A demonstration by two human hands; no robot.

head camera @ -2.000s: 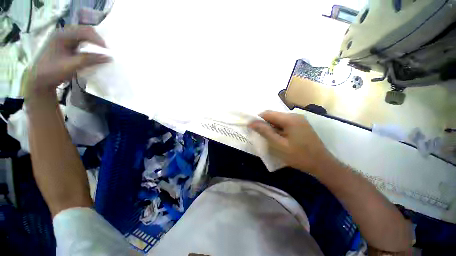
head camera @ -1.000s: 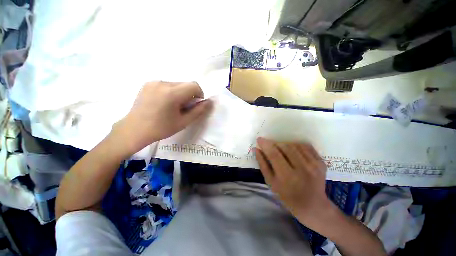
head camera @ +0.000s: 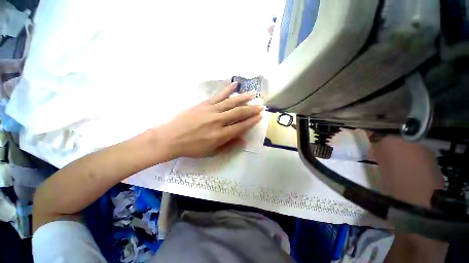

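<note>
My left hand [head camera: 213, 126] lies flat, palm down, on a white fabric piece [head camera: 241, 146], fingertips beside the speckled metal plate [head camera: 249, 85] at the needle area. Its fingers are spread a little. The fabric's outline is washed out against the white table. The sewing machine head [head camera: 339, 56] fills the upper right and covers the needle and presser foot. My right forearm [head camera: 411, 164] shows blurred behind the machine's parts at the right; my right hand's fingers are hidden, so its hold cannot be told.
A printed ruler scale [head camera: 231, 187] runs along the table's front edge. A dark knurled knob [head camera: 322, 150] and a curved dark bar [head camera: 329, 177] hang from the head. White cloth [head camera: 67, 102] is heaped at left. Blue and white scraps [head camera: 134, 221] lie below the table.
The view has moved closer to the machine head, which now covers more. My left hand has moved from pinching the fabric to flat beside the needle area. My right hand has gone right, behind the head.
</note>
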